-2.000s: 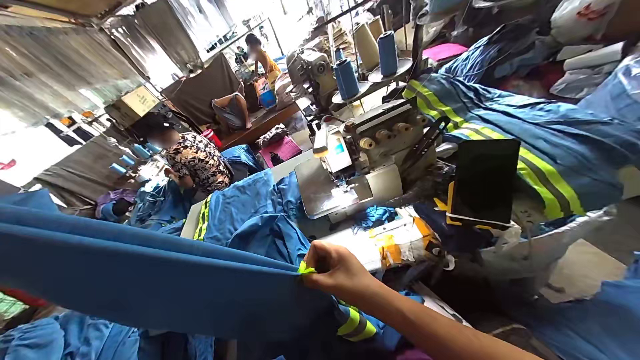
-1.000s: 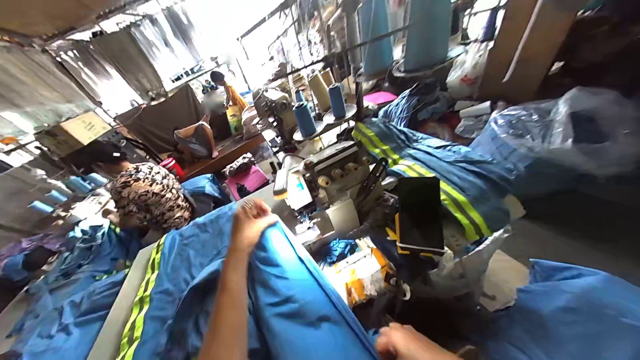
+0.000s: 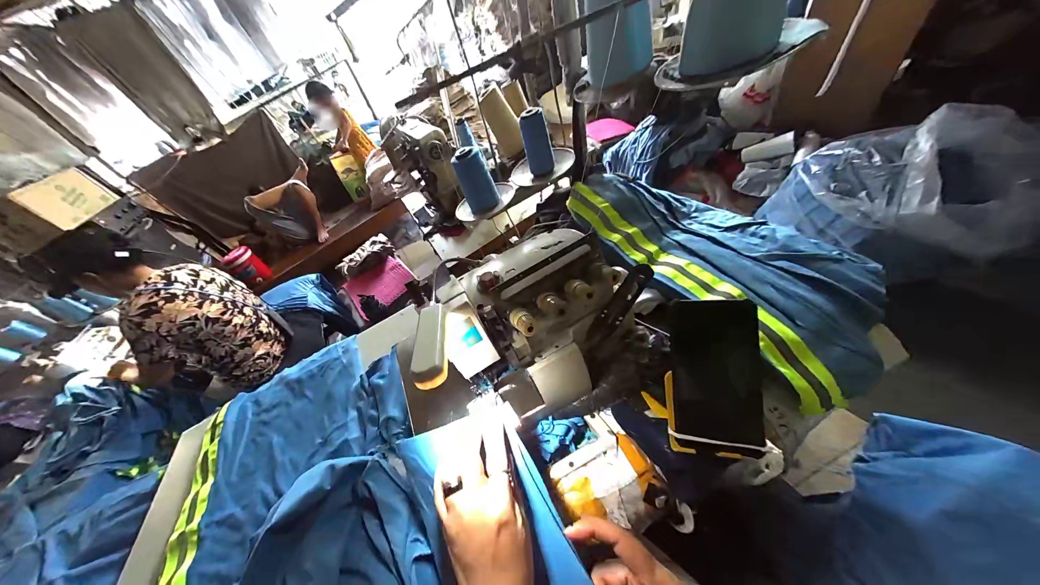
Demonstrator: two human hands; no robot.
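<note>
An overlock sewing machine (image 3: 528,301) stands at the middle, its lamp shining on the needle area. Blue fabric (image 3: 422,455) lies over the machine bed, its edge close below the needle area. My left hand (image 3: 483,512) rests on this fabric just in front of the machine, fingers pointing toward the needle; glare blurs the fingertips. At the bottom, my right hand (image 3: 621,552) holds the fabric's right edge between thumb and fingers. More blue cloth with a yellow-green and grey reflective stripe (image 3: 195,496) spreads over the table to the left.
A dark phone or tablet (image 3: 715,374) stands on a yellow holder right of the machine. Behind it lies striped blue cloth (image 3: 731,252). Thread cones (image 3: 475,179) stand on a rack behind. A person in a floral shirt (image 3: 207,317) sits at left; another person (image 3: 349,130) is farther back.
My left hand has moved forward to the fabric near the needle area. The fabric, one second ago stretched in front of the machine, now reaches its bed. My right hand has come farther into view.
</note>
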